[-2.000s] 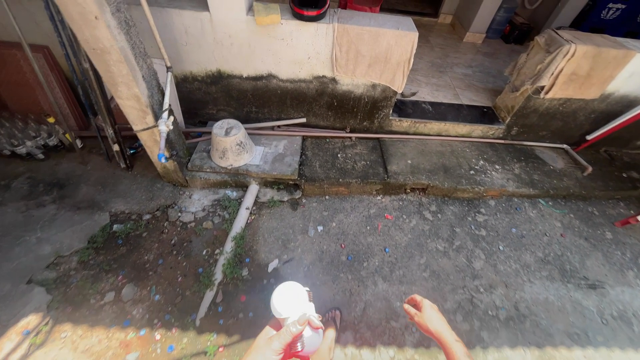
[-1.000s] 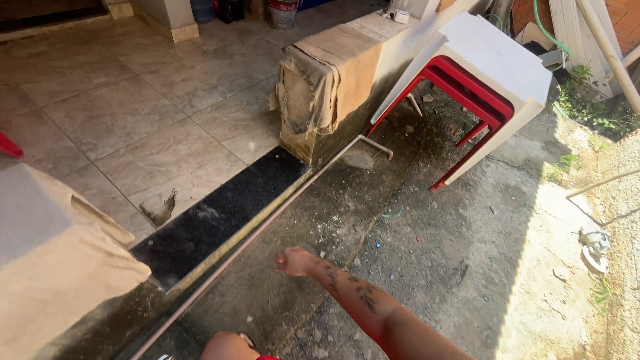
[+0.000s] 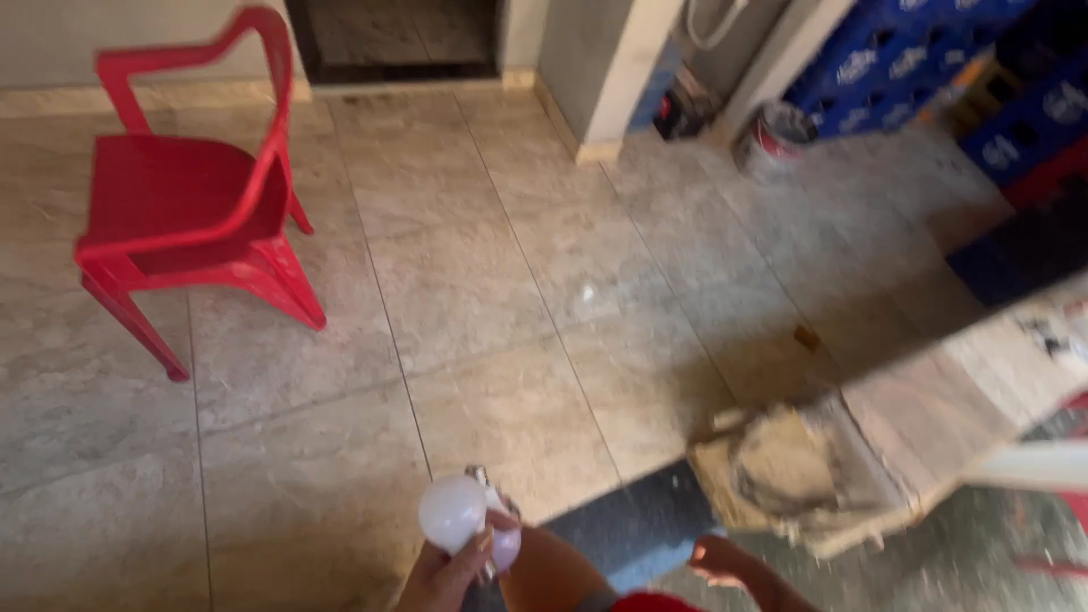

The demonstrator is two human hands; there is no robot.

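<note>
My left hand point(image 3: 456, 568) is at the bottom centre, its fingers closed around light bulbs. A white round light bulb point(image 3: 452, 513) shows most clearly, and a second, purplish bulb point(image 3: 506, 548) sits just right of it, partly covered by the fingers. Small metallic parts show beside the bulbs, too blurred to name surely. My right hand point(image 3: 721, 561) hangs over the dark door sill point(image 3: 629, 518) at the lower right, blurred, with no object visible in it. My bare leg shows between the two hands.
A red plastic armchair point(image 3: 183, 191) stands on the tiled floor point(image 3: 476, 280) at the left. At the upper right are a metal bucket point(image 3: 780, 136) and blue crates point(image 3: 901, 59). A low wall with a cloth-like rough end point(image 3: 786, 463) borders the sill at the right.
The view has swung from the outdoor pavement to the tiled floor and the red armchair. My left hand with the bulbs, not seen one second ago, is in view again.
</note>
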